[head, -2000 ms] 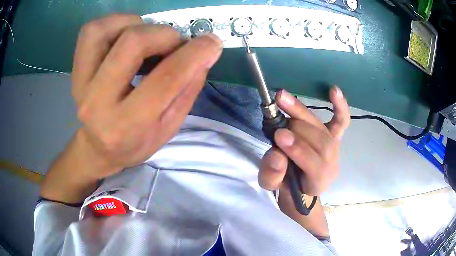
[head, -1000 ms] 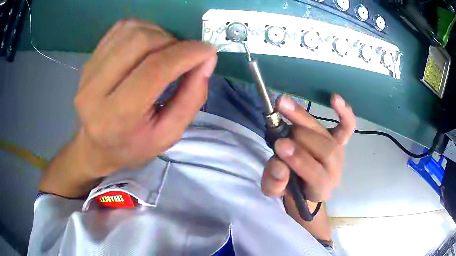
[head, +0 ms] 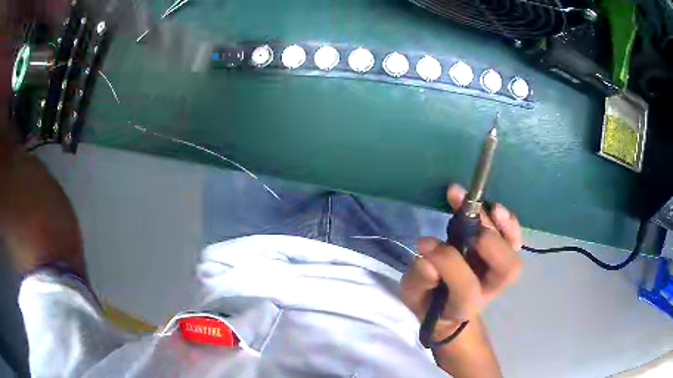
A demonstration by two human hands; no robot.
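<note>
My right hand (head: 468, 258) holds the soldering iron (head: 480, 177) like a pen by its black grip. The iron's thin tip points up, just below the right end of a dark strip (head: 310, 71) with a row of white discs. My left forearm (head: 40, 214) is at the left edge. My left hand is blurred and dark at the upper left, and what it holds cannot be told. A thin solder wire (head: 221, 156) curves over the bench edge. Another thin strand (head: 384, 238) ends by my right fingers. The white strip is not clearly visible.
Stacked black strips (head: 74, 81) lie at the left beside a spool (head: 22, 68) with a green rim. A tip cleaner (head: 623, 136) with yellow filling is at the right, below a green-handled tool (head: 623, 44). A round wire grille (head: 502, 16) is at the top. A black cord (head: 590, 258) runs right.
The white strip has left the bench in front of me, and the dark strip now shows fully. My left hand has moved away to the upper left. The iron has moved right, off the white strip.
</note>
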